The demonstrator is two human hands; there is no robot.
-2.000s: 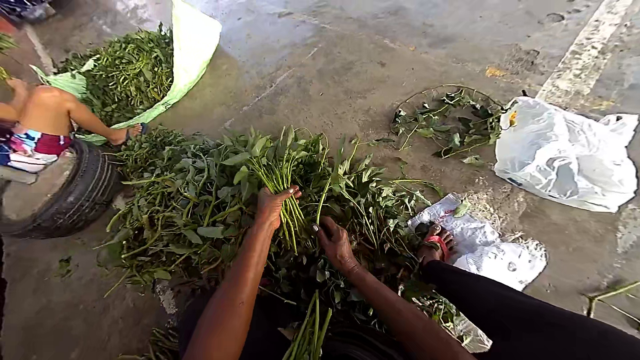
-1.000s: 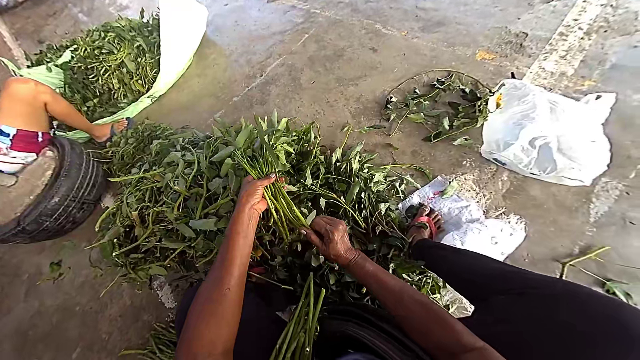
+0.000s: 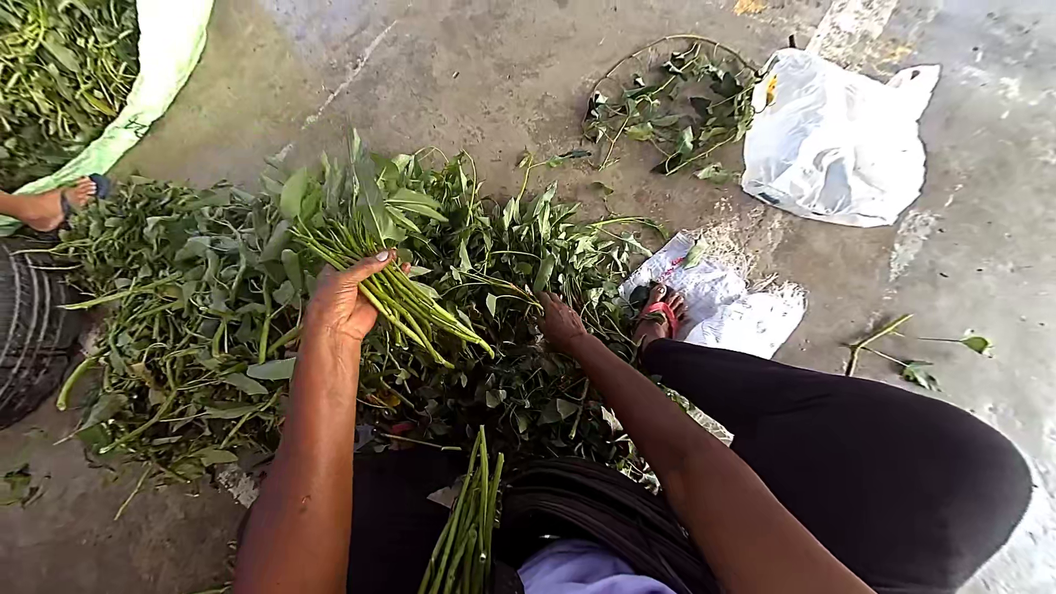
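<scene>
My left hand grips a bunch of long green stems, its leaves pointing up and away and the cut ends pointing to the lower right. My right hand rests at the right part of a wide heap of leafy greens; its fingertips touch a thin stem, and whether they grip it is not clear. Another bundle of stems lies at my lap, its lower end cut off by the view's edge.
A white plastic bag stands on the concrete floor beside a loose vine. White sacking lies by my sandalled foot. At left are a tyre, another person's foot and a green-edged sack of greens.
My right hand has left the bunch and moved right, onto the heap. My left hand still holds the bunch, whose cut ends now point more to the right.
</scene>
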